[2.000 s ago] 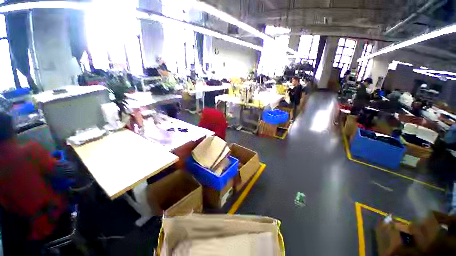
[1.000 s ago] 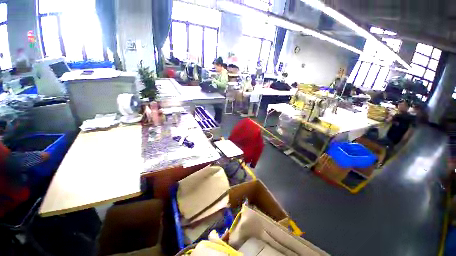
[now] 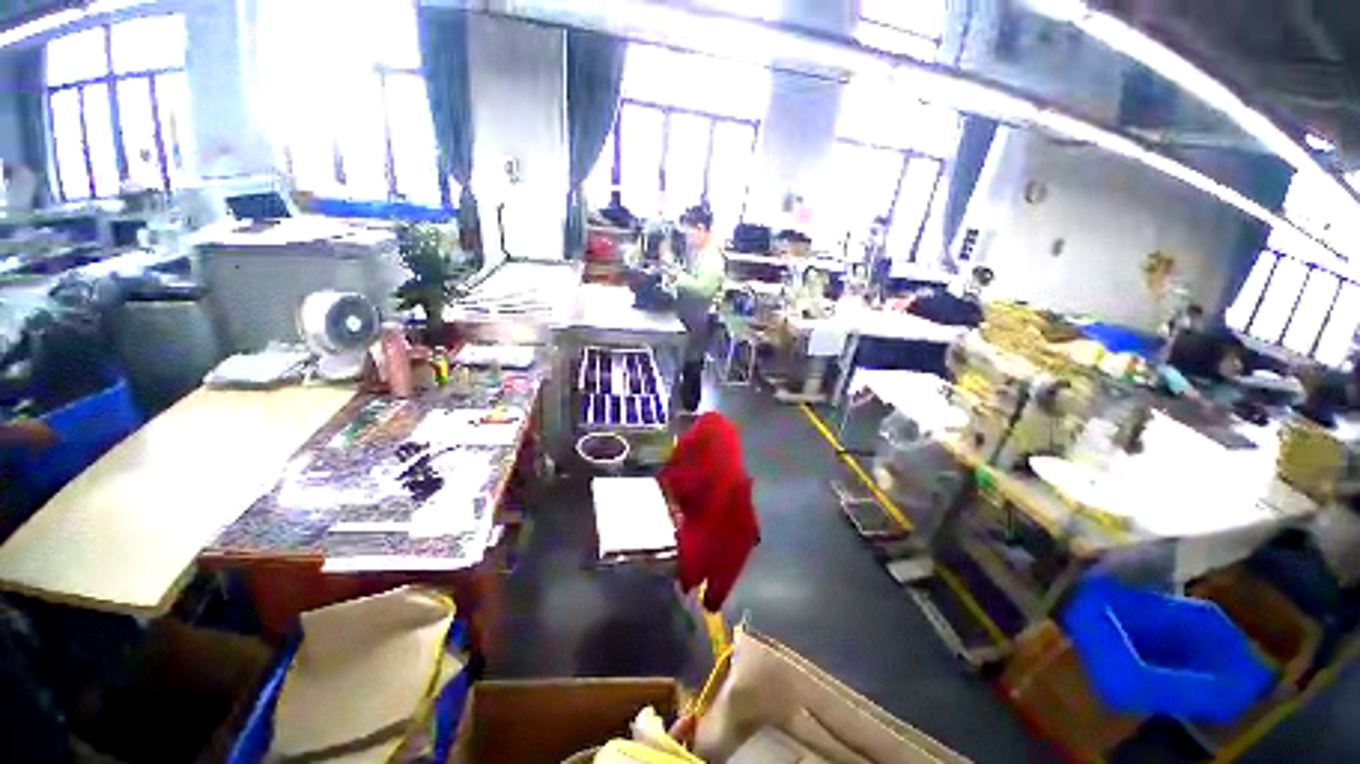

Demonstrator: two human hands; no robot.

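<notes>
Beige sheets with a yellow edge (image 3: 813, 709) are at the bottom centre, cut off by the picture's edge, nearest in front of me. Whether I hold them cannot be seen. More beige sheets (image 3: 363, 672) stand tilted in a blue tote (image 3: 257, 716) at the lower left. An open brown carton (image 3: 567, 716) stands between them. Neither my left hand nor my right hand is in view.
A patterned-top desk (image 3: 306, 515) with fan (image 3: 340, 324) and dark strips is at left, joined to a pale tabletop (image 3: 127, 493). A red-covered chair (image 3: 712, 508) stands ahead. A blue tote (image 3: 1171, 657) and worktables are right. A person (image 3: 698, 284) stands behind.
The view has turned left and moved closer to the patterned desk and the red-covered chair. The near beige sheets stay low in the picture but now sit right of centre.
</notes>
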